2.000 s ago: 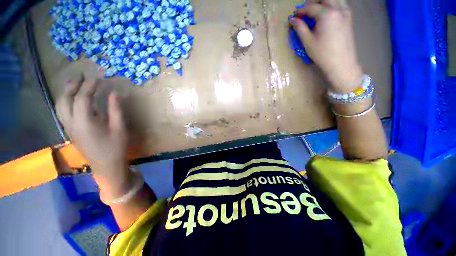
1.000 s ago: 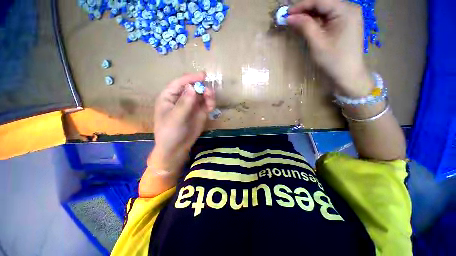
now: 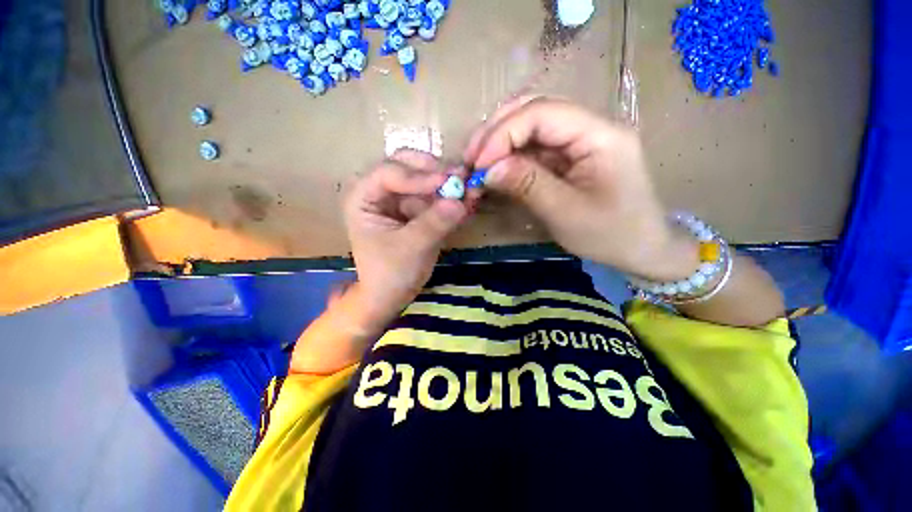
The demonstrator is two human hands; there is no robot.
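My left hand is bare and holds a small pale-faced blue part between thumb and fingers, near the table's front edge. My right hand is bare and pinches a small bright blue plastic part right beside it. I cannot tell whether the two parts touch. A pile of pale-faced parts lies at the far left. A pile of plain blue parts lies at the far right. A round white dish sits on a dark stain between the piles.
Two loose pale-faced parts lie near the left table edge. An orange piece covers the front left corner of the brown table covering. Blue plastic stands along the right side. A blue crate is below left.
My left hand has come in from the left with a pale-faced part. My right hand has moved from the blue pile, past the white dish, to my left hand, holding a blue part.
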